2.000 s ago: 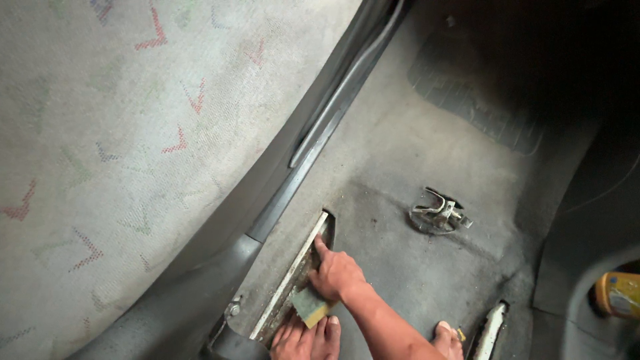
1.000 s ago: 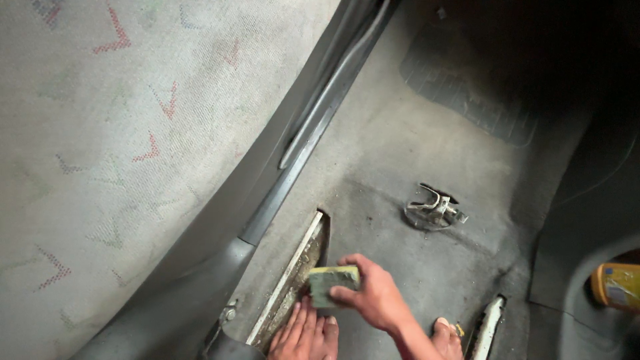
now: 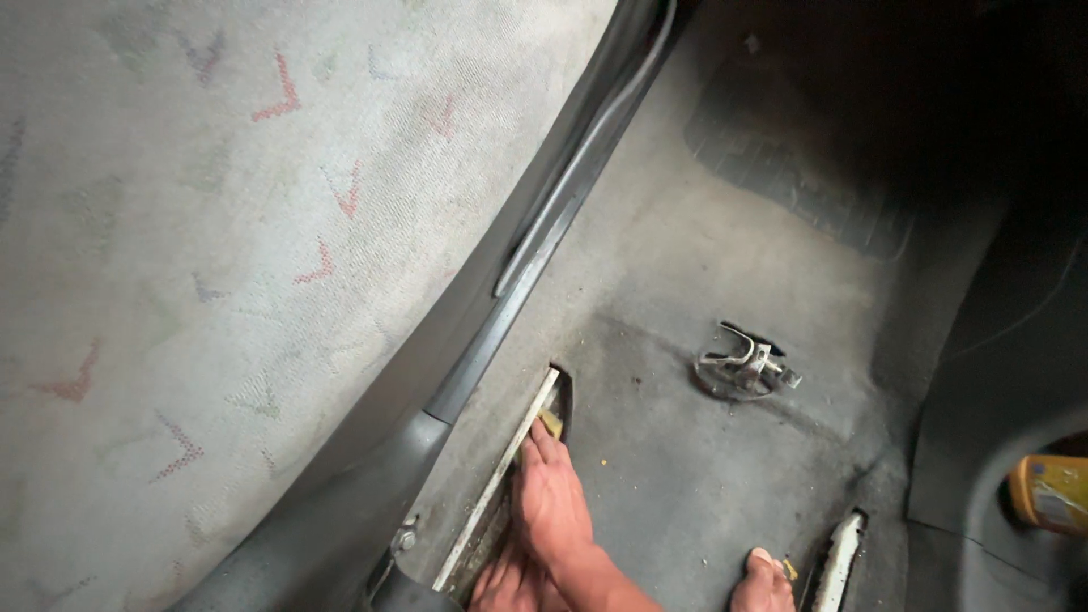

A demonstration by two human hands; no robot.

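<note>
My right hand [image 3: 552,501] presses a yellow and green scouring sponge [image 3: 551,422] into the upper part of a slot in the grey car floor covering, against a pale metal rail [image 3: 497,476]. Most of the sponge is hidden under the fingers. Below it, partly covered by the right wrist, my left hand [image 3: 508,586] rests low at the dirty slot, its fingers bent forward; nothing can be seen in it.
A metal bracket [image 3: 748,365] sticks up from the floor covering. Another slot with a white rail [image 3: 840,565] lies lower right, beside a bare foot [image 3: 763,582]. A yellow bottle [image 3: 1050,493] is at the right edge. Patterned fabric [image 3: 255,212] and dark plastic trim [image 3: 476,365] fill the left.
My right hand first pointed into the slot, then lifted the sponge above my left hand, and now has it down inside the slot. The left hand stays low by the rail.
</note>
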